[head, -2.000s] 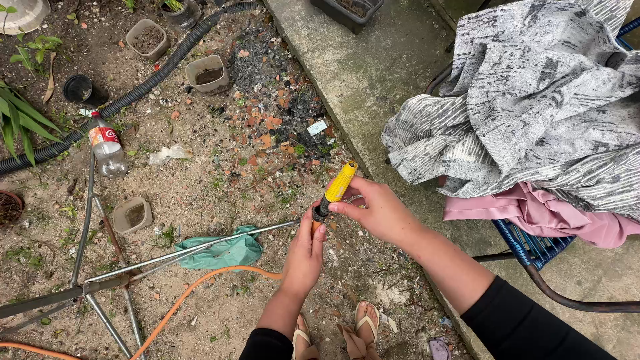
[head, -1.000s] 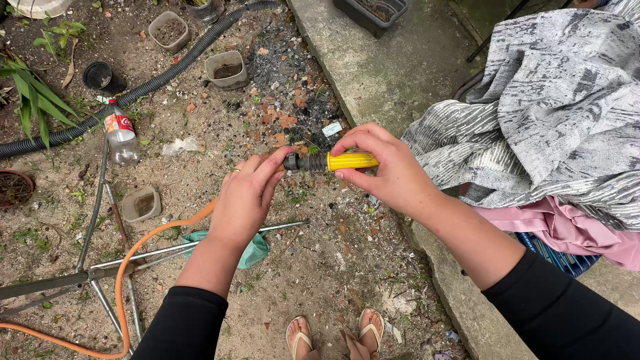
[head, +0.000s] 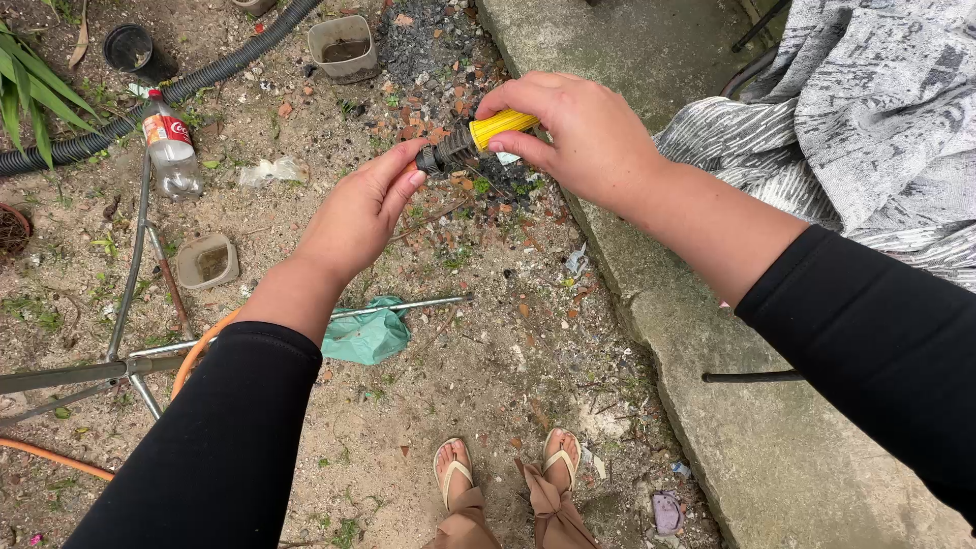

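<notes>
A yellow and black hose nozzle (head: 499, 130) is held out in front of me, tilted slightly up to the right. My right hand (head: 576, 137) grips its ridged yellow barrel between thumb and fingers. At the other end, my left hand (head: 366, 202) pinches the black connector (head: 428, 158) where the orange hose joins it. Most of the hose near the connector is hidden behind my left hand and forearm; an orange stretch of garden hose (head: 202, 347) shows beside my left sleeve. Nozzle and connector appear joined in line.
A metal frame (head: 126, 370) and a green plastic bag (head: 370, 335) lie on the ground. Plastic tubs (head: 207, 261), a soda bottle (head: 174, 156) and black corrugated pipe (head: 267, 47) are at left. A concrete ledge (head: 686, 351) runs along the right, with grey patterned cloth (head: 892, 114) above.
The nozzle has turned from pointing steeply up to lying nearly sideways. My right hand has come round to its yellow barrel end, and my left hand is at the hose end.
</notes>
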